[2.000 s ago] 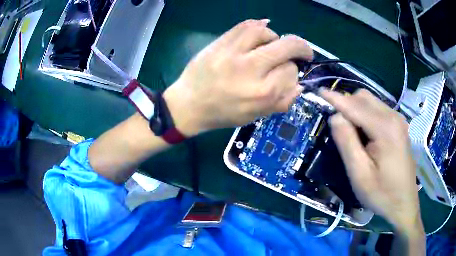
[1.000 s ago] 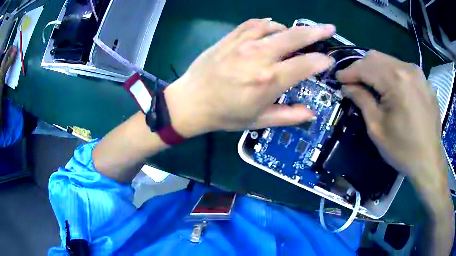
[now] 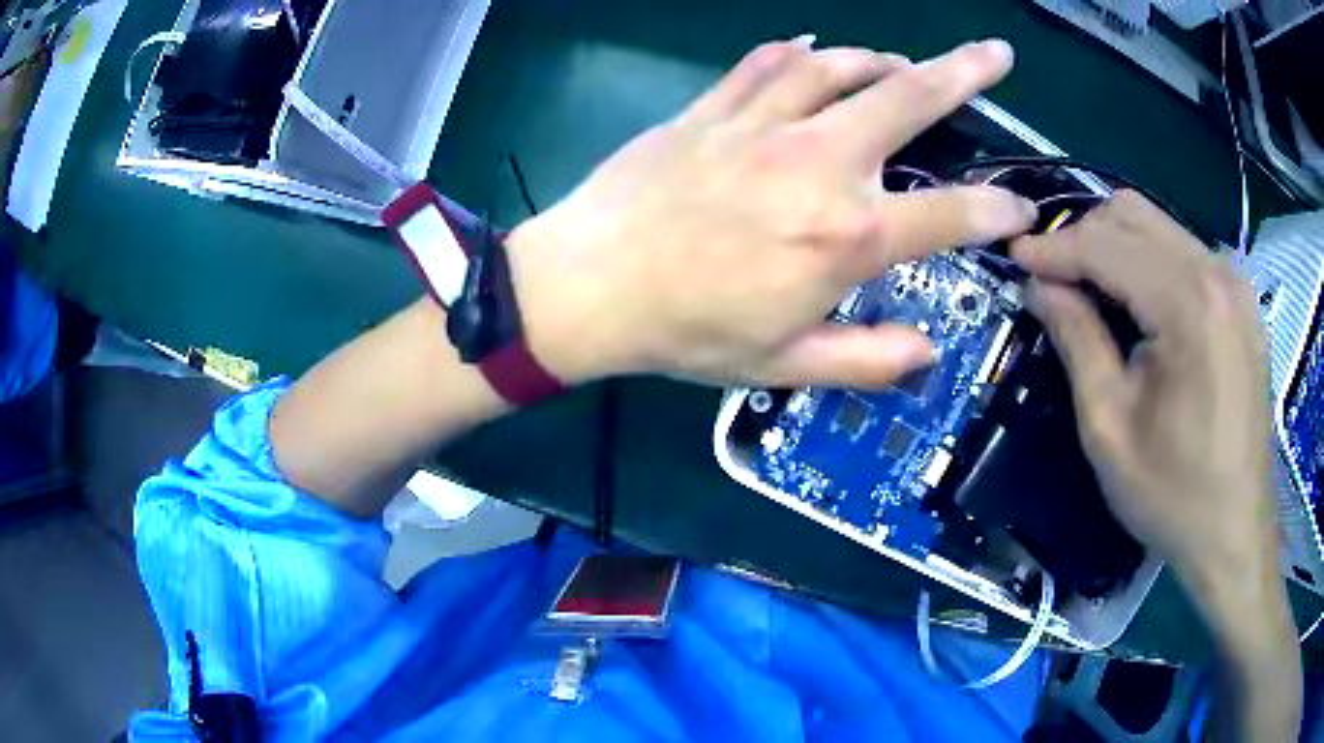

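A white housing [image 3: 813,510] lies open and tilted on the green mat, with a blue main board [image 3: 883,436] and a glossy black block [image 3: 1038,472] inside. My left hand [image 3: 770,218], with a dark red wrist strap [image 3: 519,372], spreads over the board's upper left; its index fingertip touches the board's top edge area and the thumb lies over the board. My right hand [image 3: 1147,334] has thumb and index finger close together at the board's upper right corner, by thin wires [image 3: 1057,215]. What lies between those fingertips is too small to tell. A white strap [image 3: 992,676] hangs over the near rim.
Another open white unit [image 3: 381,102] with a black block stands at the upper left, a pale cable [image 3: 337,134] running from it towards my left wrist. A ribbed white housing [image 3: 1285,290] is at the right edge. A green mat [image 3: 218,290] covers the bench. Blue cloth shows at the far left.
The housing appears further right in view than two seconds ago. My left fingers have spread, with the thumb now over the board. My right hand has moved from the board's top edge to its upper right corner.
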